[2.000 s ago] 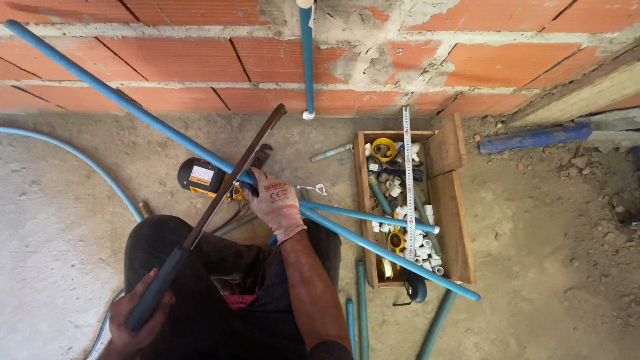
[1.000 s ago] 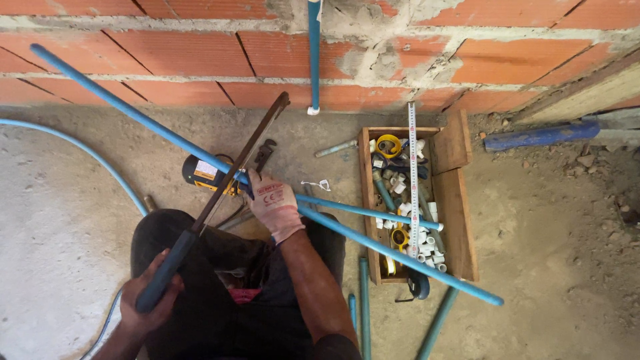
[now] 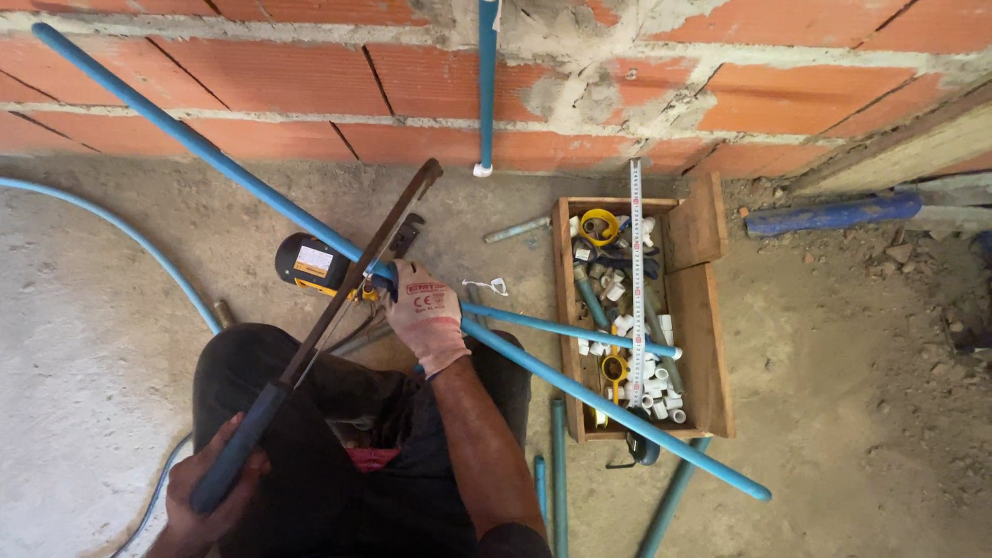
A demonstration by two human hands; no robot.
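Observation:
My left hand point(image 3: 213, 484), bare, is closed around the dark handle of a hacksaw point(image 3: 329, 322). The saw slants up to the right, its blade crossing a long blue plastic pipe point(image 3: 209, 155) just left of my right hand. My right hand point(image 3: 426, 314), in a pale work glove, grips that pipe above my knees. The pipe runs from upper left to lower right, passing over a wooden box. A shorter blue pipe point(image 3: 558, 325) with a white end piece also reaches over the box. Behind the saw lies a black and yellow tool point(image 3: 310, 263), partly hidden, beside a wrench point(image 3: 407, 232).
The wooden box point(image 3: 570, 325) holds white fittings point(image 3: 659, 391) and yellow tape rolls point(image 3: 599, 226), with an extended tape measure point(image 3: 637, 287) across it. A blue pipe point(image 3: 486, 93) stands against the brick wall. Green pipes point(image 3: 559, 473) and a blue hose point(image 3: 116, 221) lie on the floor.
The long blue pipe has shifted a little to the right, its right end now lower in view. My left hand keeps hold of the hacksaw, and my right hand keeps hold of the pipe.

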